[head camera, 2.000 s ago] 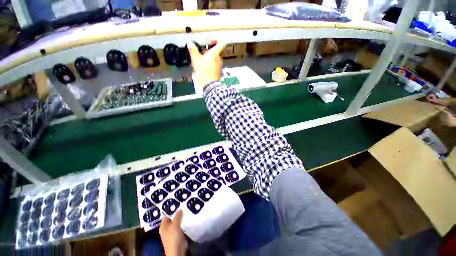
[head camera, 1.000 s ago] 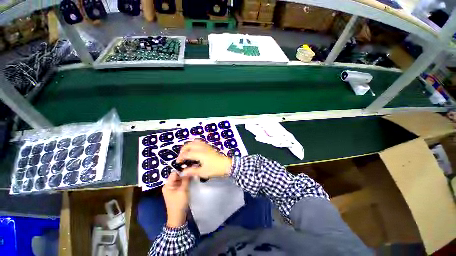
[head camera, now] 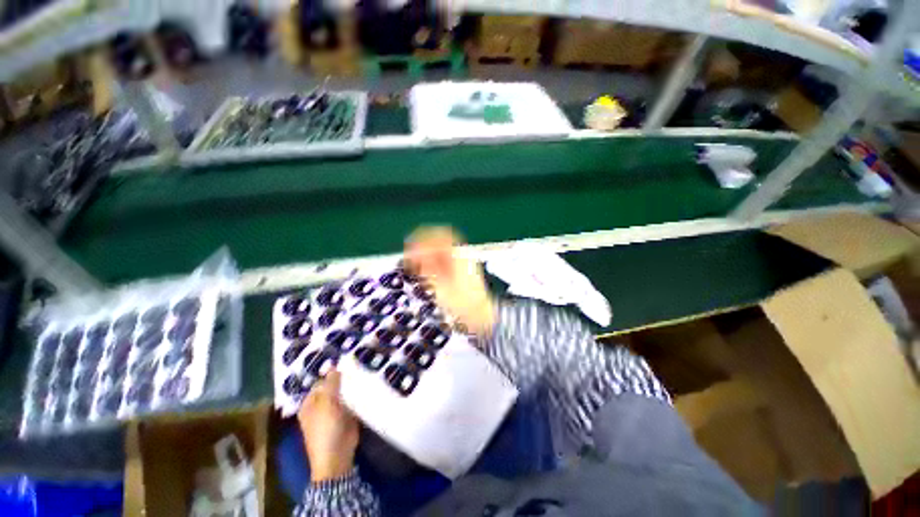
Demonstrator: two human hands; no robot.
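My left hand (head camera: 329, 428) holds the lower left edge of a partly peeled sticker sheet (head camera: 444, 404), white with rows of black rounded stickers and a blank lower part. This sheet lies tilted over another sticker sheet (head camera: 293, 328) on the dark bench edge. My right hand (head camera: 446, 275) is blurred, above the upper right part of the sheets. Its fingertips are too blurred to tell whether they hold anything. A white crumpled cloth (head camera: 550, 277) lies to the right of my right hand.
A bagged sticker sheet (head camera: 121, 355) lies at left. Beyond the bench runs a green conveyor belt (head camera: 333, 207) with a white camera housing (head camera: 728, 164) at right. Trays of circuit boards (head camera: 429, 126) stand across it. Cartons stand below left (head camera: 146, 475) and at right (head camera: 832, 353). Metal posts rise both sides.
My hands have parted: the right has moved up and right, the left down from the stickers. The held sheet now shows more fully over the other sheet. The view has shifted slightly.
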